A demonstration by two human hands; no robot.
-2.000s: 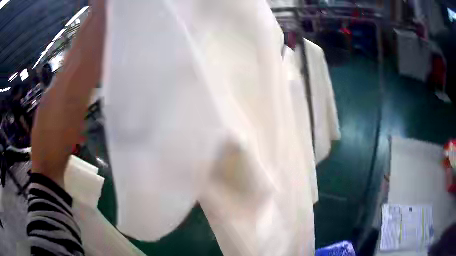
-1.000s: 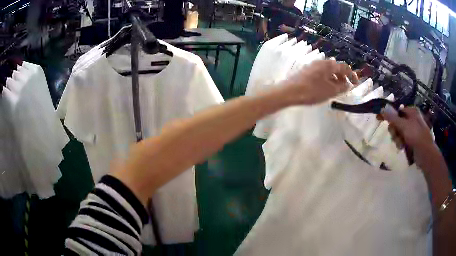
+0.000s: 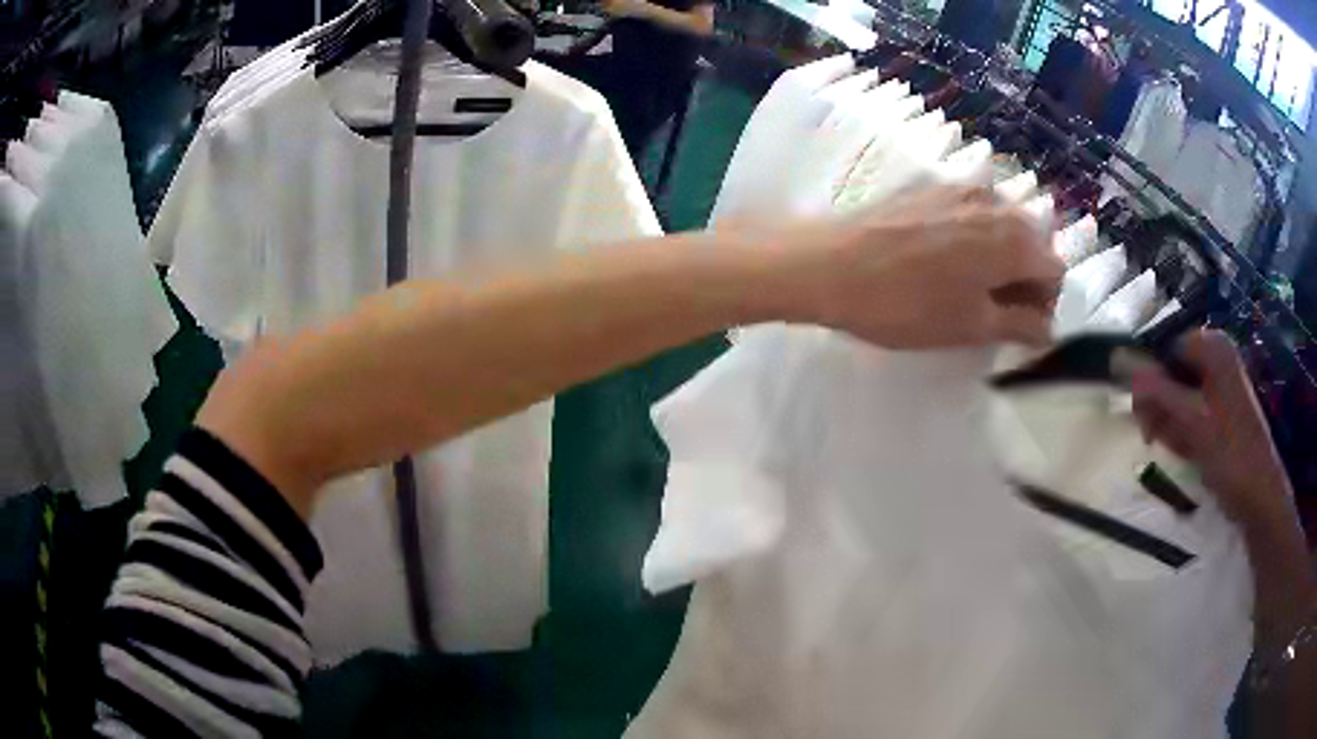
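Observation:
An off-white short-sleeved garment (image 3: 867, 578) hangs in front of me at the right, blurred. A black hanger (image 3: 1069, 361) sits at its neck opening, and a dark neck band and small dark label show there. My left hand (image 3: 953, 274) reaches across from the left in a striped sleeve, with its fingers closed at the garment's near shoulder beside the hanger's end. My right hand (image 3: 1192, 419) is at the right, blurred, with its fingers around the hanger near its middle.
A row of white garments (image 3: 809, 130) hangs on a rail behind my hands. Another white garment (image 3: 477, 202) hangs ahead at the left behind a grey metal tube (image 3: 405, 188). More white garments (image 3: 72, 289) hang at the far left. The floor (image 3: 607, 477) is green.
The garment, first close before the camera, now hangs at the right. Since one second ago, my left hand has moved to its shoulder, and the hanger and right hand have shifted slightly down.

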